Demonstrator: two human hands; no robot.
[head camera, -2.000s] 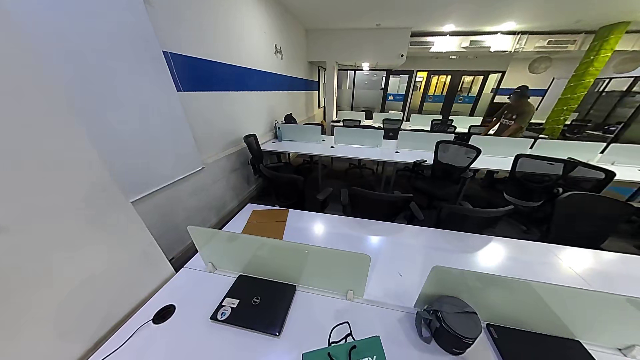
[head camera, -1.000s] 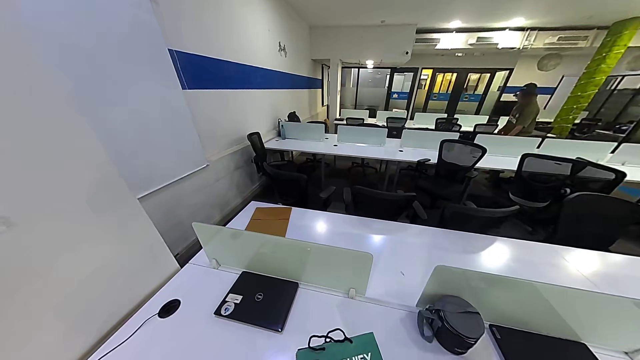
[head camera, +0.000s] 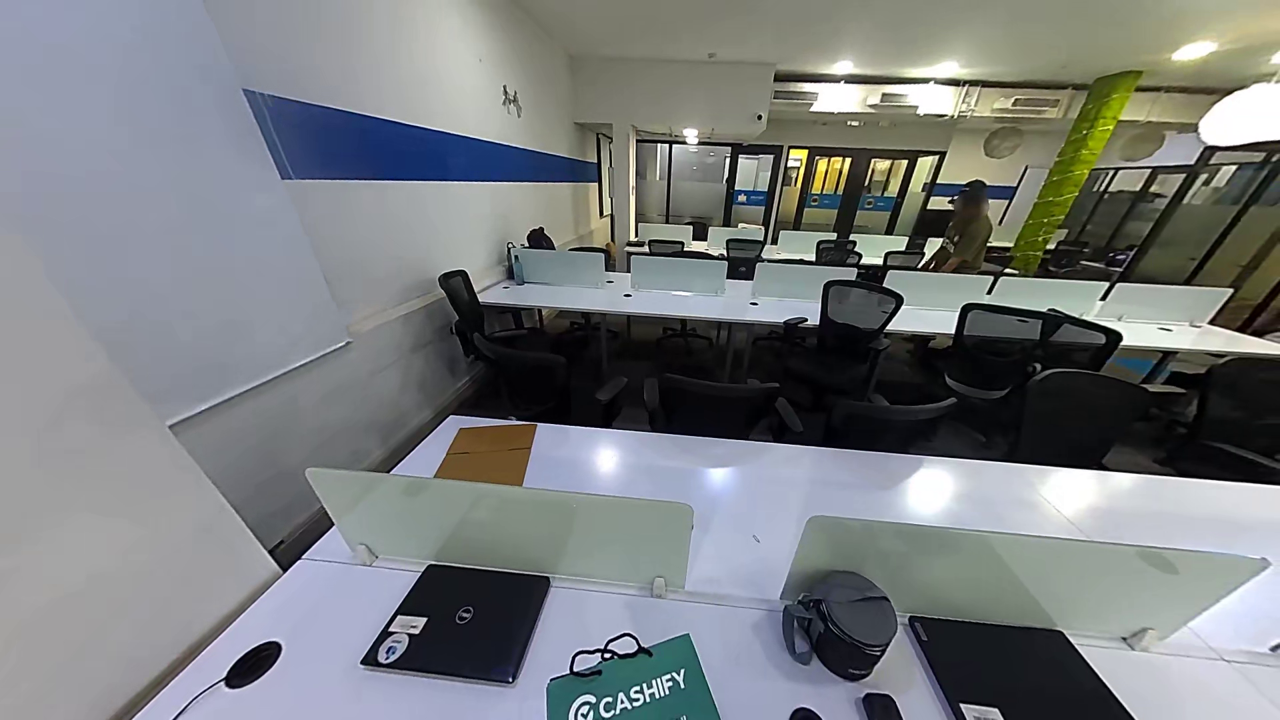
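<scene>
Neither my left hand nor my right hand shows in the head view. On the near white desk lies a shut black Dell laptop (head camera: 460, 622) with stickers on its lid. A green paper bag with black cord handles (head camera: 640, 690) is at the bottom middle, cut off by the frame edge. Right of it stands a round grey and black zipped bag (head camera: 848, 625) with a side strap. Another shut black laptop (head camera: 1015, 668) lies farther right. A small black object (head camera: 881, 706) sits below the round bag.
Frosted glass dividers (head camera: 510, 525) run along the desk's middle. Brown cardboard (head camera: 488, 454) lies behind the left one. A black cable grommet (head camera: 253, 664) is at the left. Black mesh chairs (head camera: 860, 318) stand between the desk rows. A person (head camera: 966, 230) stands far back at the right.
The far person's posture has changed from leaning over to more upright. The view has shifted slightly. The things on the near desk lie as before.
</scene>
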